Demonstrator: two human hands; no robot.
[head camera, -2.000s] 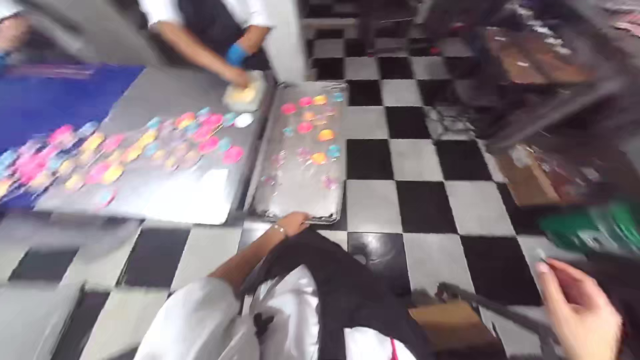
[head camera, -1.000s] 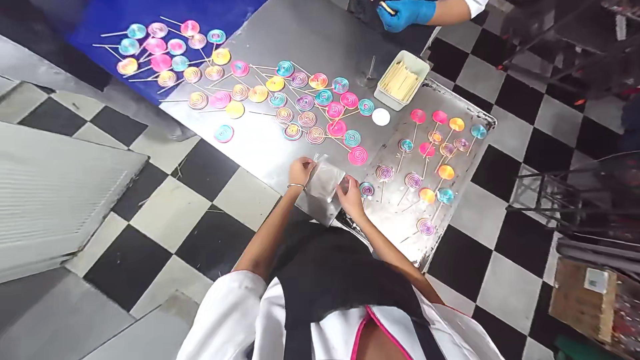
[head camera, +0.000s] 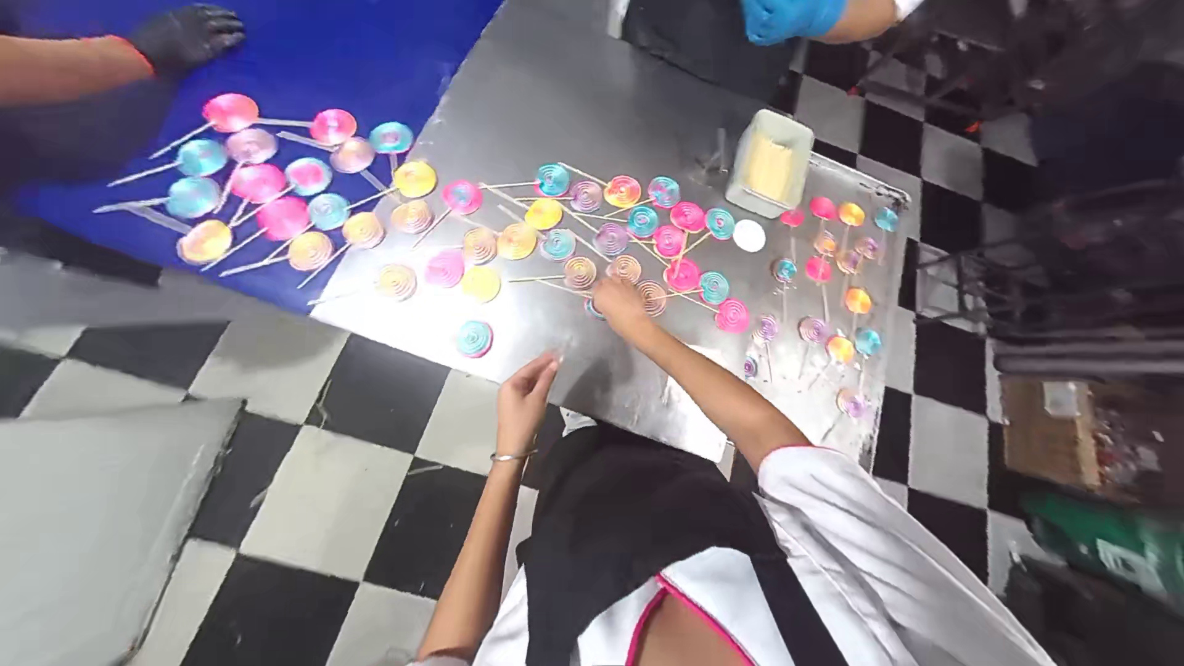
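Swirl lollipops on sticks (head camera: 516, 241) lie spread over a metal table (head camera: 555, 102) and a blue surface. My right hand (head camera: 620, 303) reaches in among them, its fingers at a blue-edged lollipop (head camera: 595, 308) that they partly cover; whether they grip it cannot be told. Over the near table edge is my left hand (head camera: 529, 384), thumb and fingertips close together, any thin thing between them too unclear to tell. A lone blue and pink lollipop (head camera: 474, 339) lies to its upper left. On a metal tray (head camera: 893, 199) at the right are more lollipops, some in clear wrapping (head camera: 814, 331).
A pale container of sticks (head camera: 772, 166) stands at the table's far right, near a white disc (head camera: 749, 236). A co-worker's black-gloved hand (head camera: 190, 39) rests over the blue surface (head camera: 351, 55); another's blue-gloved hand (head camera: 791, 18) is at the top. A cardboard box (head camera: 1045, 430) sits at right.
My hands were together at a clear or whitish bag by the near table edge; now they are apart, the right among the lollipops. The black-gloved hand has come into view at upper left.
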